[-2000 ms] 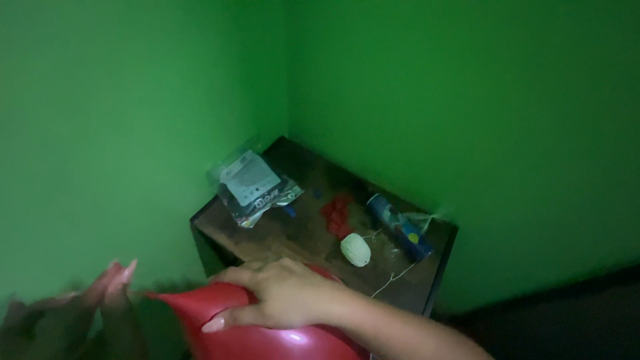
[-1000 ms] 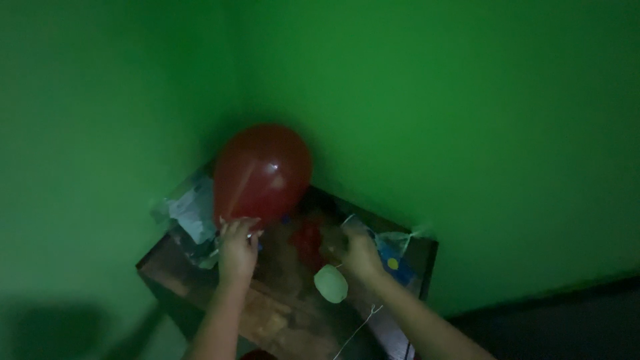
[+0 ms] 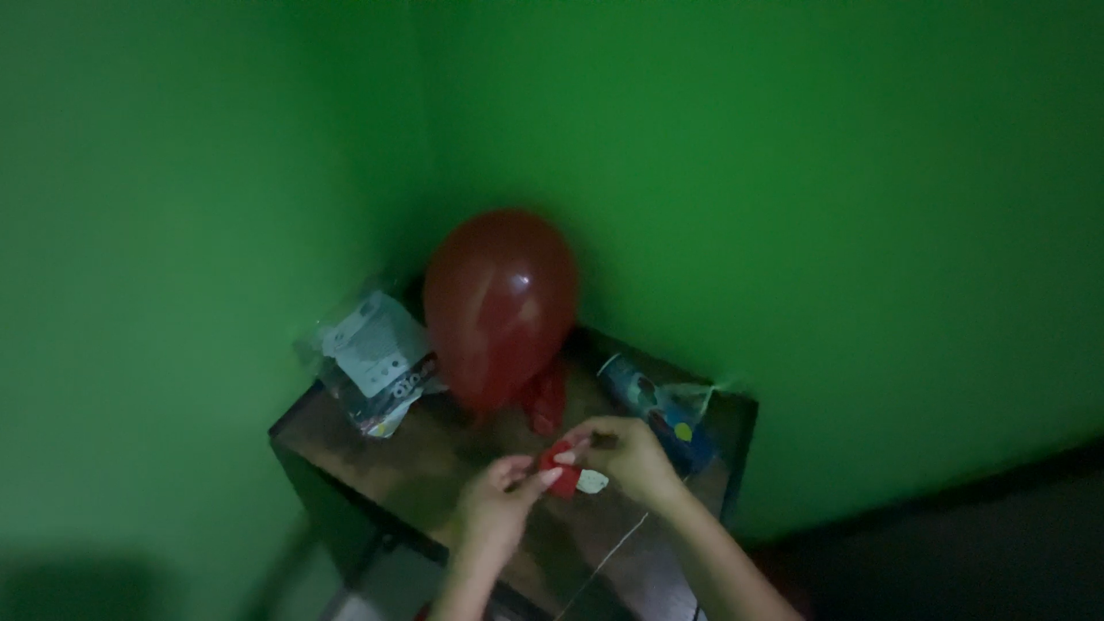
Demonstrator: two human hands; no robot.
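Note:
My left hand (image 3: 504, 500) and my right hand (image 3: 625, 457) pinch a small, limp red balloon (image 3: 561, 473) between them, above a dark wooden table. An inflated red balloon (image 3: 500, 310) stands at the table's back corner, touched by neither hand. More red deflated balloons (image 3: 545, 398) lie just below it. A pale ball of string (image 3: 592, 481) sits behind my fingers, partly hidden, and a string (image 3: 608, 552) runs toward the front edge.
On the left of the table (image 3: 405, 492) lies a clear plastic package (image 3: 375, 354) bearing writing. A blue cylindrical can (image 3: 642, 397) lies at the right, beside crumpled clear plastic (image 3: 694, 397). Green walls (image 3: 776, 216) meet behind the table.
Both hands have left the inflated balloon, which my left hand touched one second ago; it stands at the back. A limp red balloon is now between my fingers.

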